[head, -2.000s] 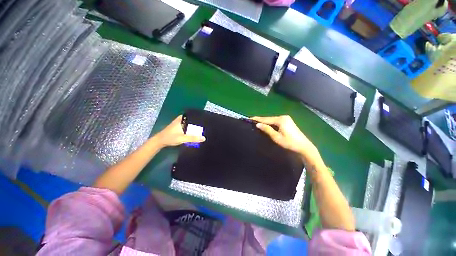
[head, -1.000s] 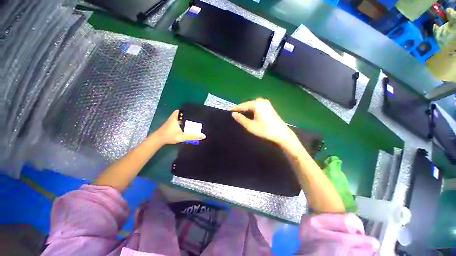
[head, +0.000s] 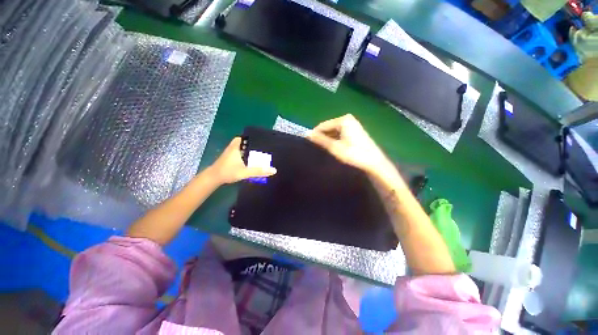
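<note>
A flat black panel unit (head: 315, 196) with a white and blue label near its left end lies in front of me, over a bubble wrap sheet (head: 328, 254) that shows along its near edge. My left hand (head: 231, 163) grips the panel's left end, thumb on top beside the label. My right hand (head: 344, 141) is at the panel's far long edge, fingers bent with tips together; whether it pinches the edge or something small there is hidden. A green cloth (head: 447, 232) lies right of my right forearm. A small black piece (head: 418, 183) shows beyond that forearm.
A tall fanned stack of bubble wrap (head: 49, 98) stands at left, with a flat bubble wrap sheet (head: 157, 124) beside it. More black panels (head: 413, 85) lie on bubble wrap across the green bench (head: 282, 85). A translucent white bottle-like item (head: 495, 267) lies at right.
My right hand has moved left along the panel's far edge, and its fingers have drawn together. The small black piece beyond my right forearm has come into view. My left hand keeps its grip.
</note>
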